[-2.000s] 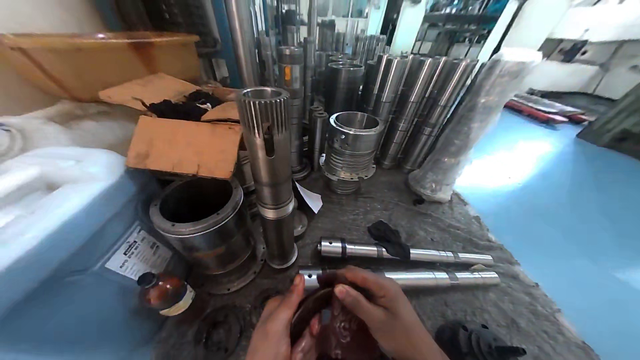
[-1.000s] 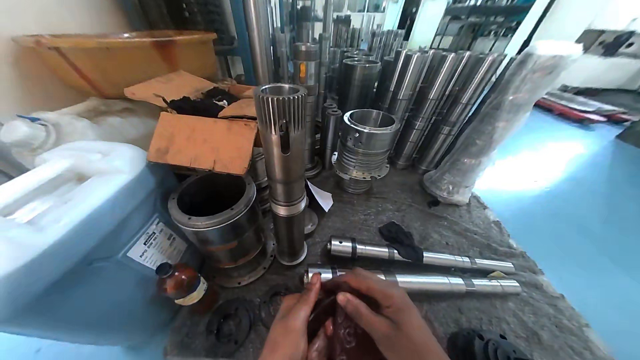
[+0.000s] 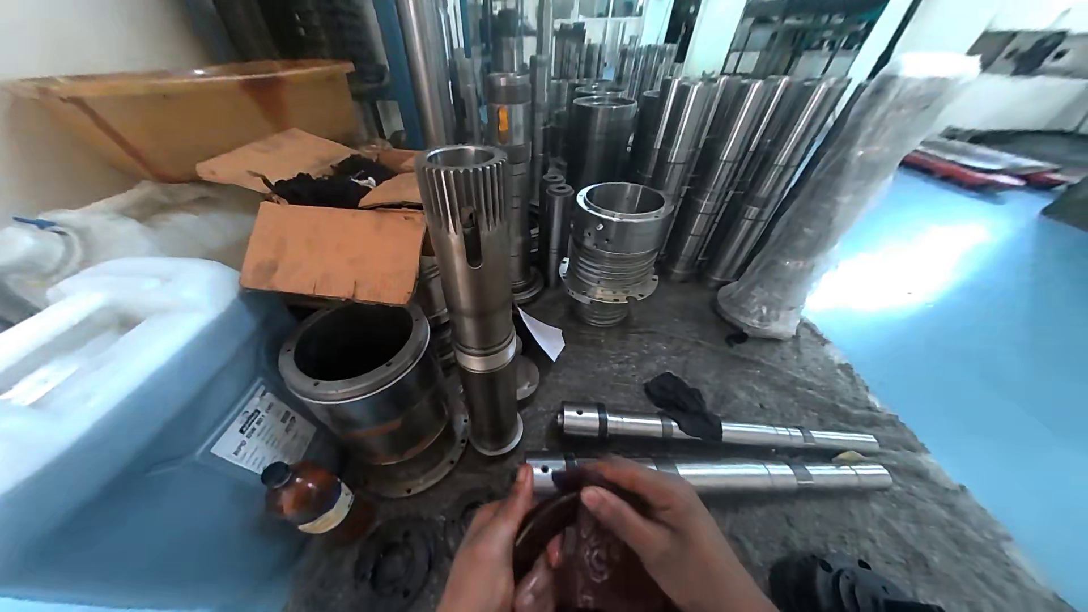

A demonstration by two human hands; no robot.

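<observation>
At the bottom centre, my left hand (image 3: pixel 495 544) and my right hand (image 3: pixel 650 527) hold a dark reddish-brown curved piece (image 3: pixel 544 520) between them, fingers and thumbs on its rim. Brown glossy material (image 3: pixel 595 565) with a raised mark hangs below it; I cannot tell whether the two are one thing. Just beyond my hands lie two steel shafts, the nearer one (image 3: pixel 748 476) partly hidden by my right hand. On the farther shaft (image 3: pixel 765 435) rests a black cloth (image 3: pixel 684 404). A splined hollow steel shaft (image 3: pixel 476 297) stands upright beyond my left hand.
At left are a flanged steel cylinder (image 3: pixel 408 425), a brown glass bottle (image 3: pixel 308 497), a large plastic jerrycan (image 3: pixel 153 442) and an open cardboard box (image 3: pixel 336 251). Behind stand a ribbed metal sleeve (image 3: pixel 620 238), several steel tubes (image 3: pixel 705 170) and a plastic-wrapped column (image 3: pixel 837 204). Black parts (image 3: pixel 841 586) lie lower right.
My hands stay around the brown piece, with my fingers slightly shifted on it. The view has turned somewhat to the left.
</observation>
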